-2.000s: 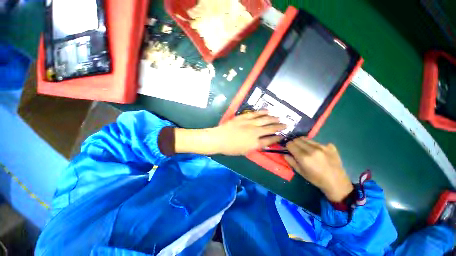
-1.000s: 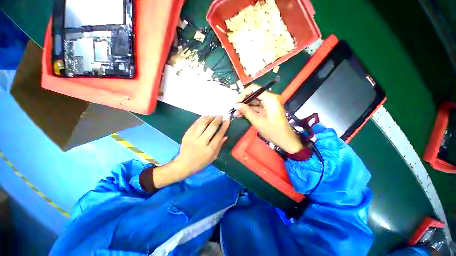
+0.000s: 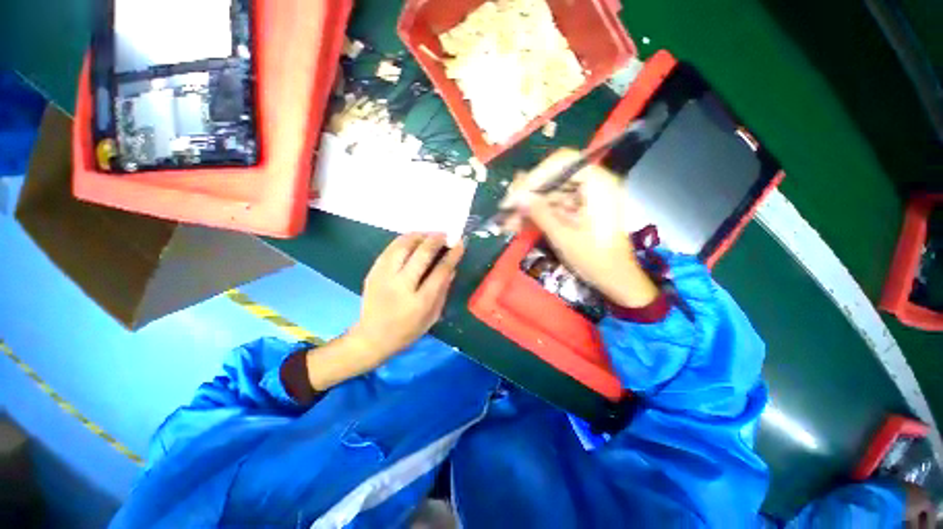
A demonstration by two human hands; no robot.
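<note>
My right hand (image 3: 581, 222) holds dark tweezers (image 3: 605, 147), blurred, above the tablet's near left side. My left hand (image 3: 405, 292) is at the bench edge, its thumb and fingertips closed at a tiny dark and pale part (image 3: 453, 244), too small to name surely. The tablet (image 3: 682, 170) lies tilted in a red tray (image 3: 548, 329); my right hand and sleeve hide part of its circuitry end. A white sheet (image 3: 393, 193) lies left of my hands, with pale pieces and thin black leads (image 3: 429, 126) behind it.
A red bin (image 3: 470, 114) of pale pieces (image 3: 514, 67) stands at the back. Another open tablet (image 3: 178, 93) lies on a red tray (image 3: 274, 186) at the left. More red trays (image 3: 898, 300) are at the far right. A person's hand (image 3: 920, 506) shows lower right.
Both hands left the tablet for the white sheet's edge between the two earlier frames. Since then my right hand has moved slightly right, away from my left hand, with the tweezers.
</note>
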